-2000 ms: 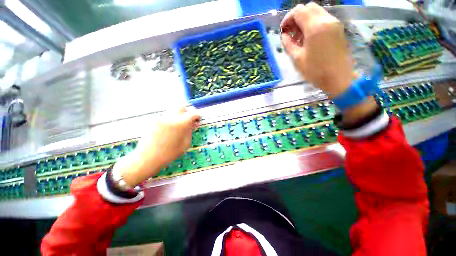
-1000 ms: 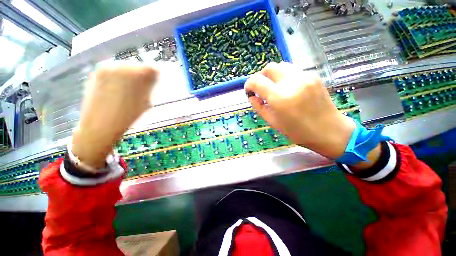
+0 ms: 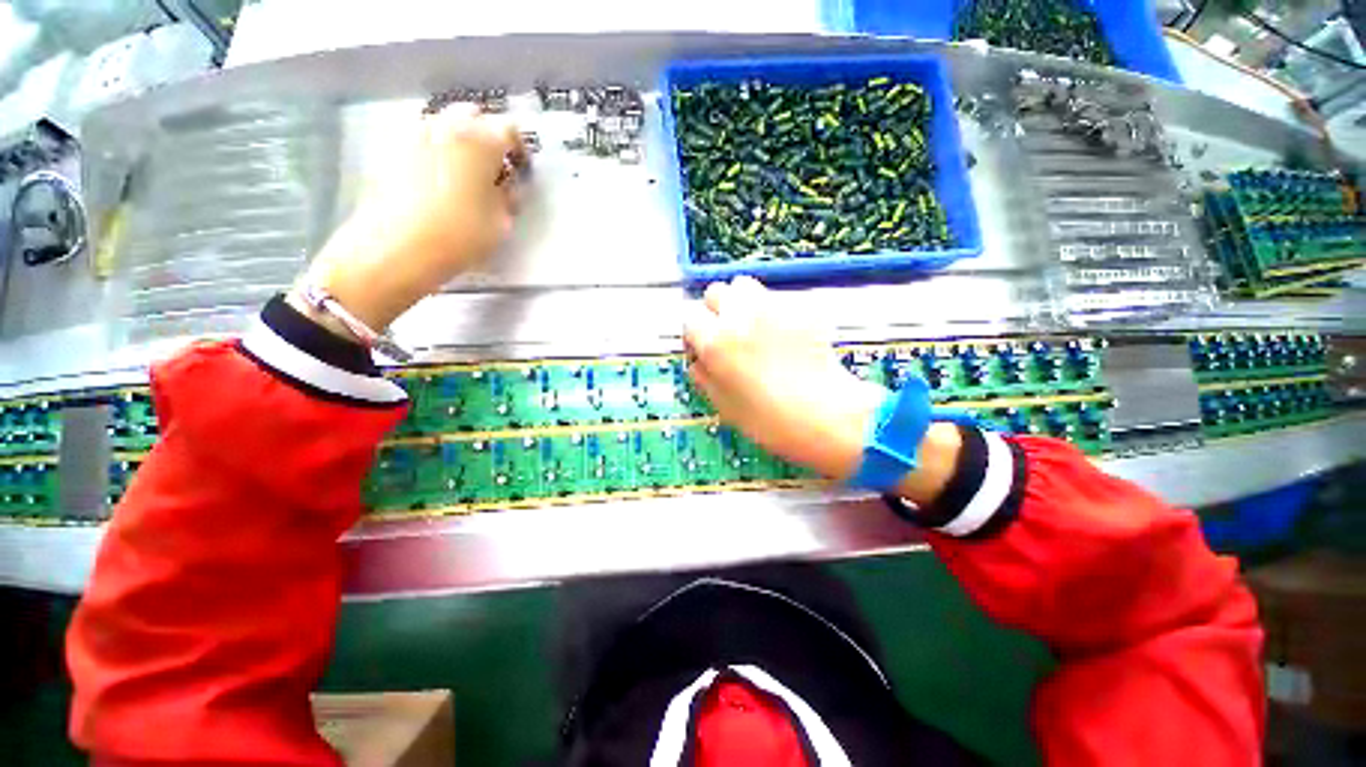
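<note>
A green PCB panel (image 3: 547,468) with blue and silver parts lies on the metal rail in front of me. My left hand (image 3: 435,202) is over the small silver parts (image 3: 602,123) left of the blue bin; its fingers are bent down and partly blurred, so what they hold is hidden. My right hand (image 3: 772,375) is over the upper row of the panel, just below the blue bin (image 3: 974,225). Its fingers are pinched together; I cannot tell if a part is between them. The bin holds dark capacitors (image 3: 817,173) with yellow-green marks.
Clear ribbed trays lie at left (image 3: 217,225) and right (image 3: 1116,225), silver parts on the right one. Stacked panels (image 3: 1296,225) stand far right. A grey plate (image 3: 1151,390) sits between panels. A second blue bin (image 3: 1146,38) is behind. A cardboard box (image 3: 393,727) is below the bench.
My left hand has moved from over the panel's left part to the silver parts. My right hand went from beyond the bin's right side to over the panel. The view has shifted.
</note>
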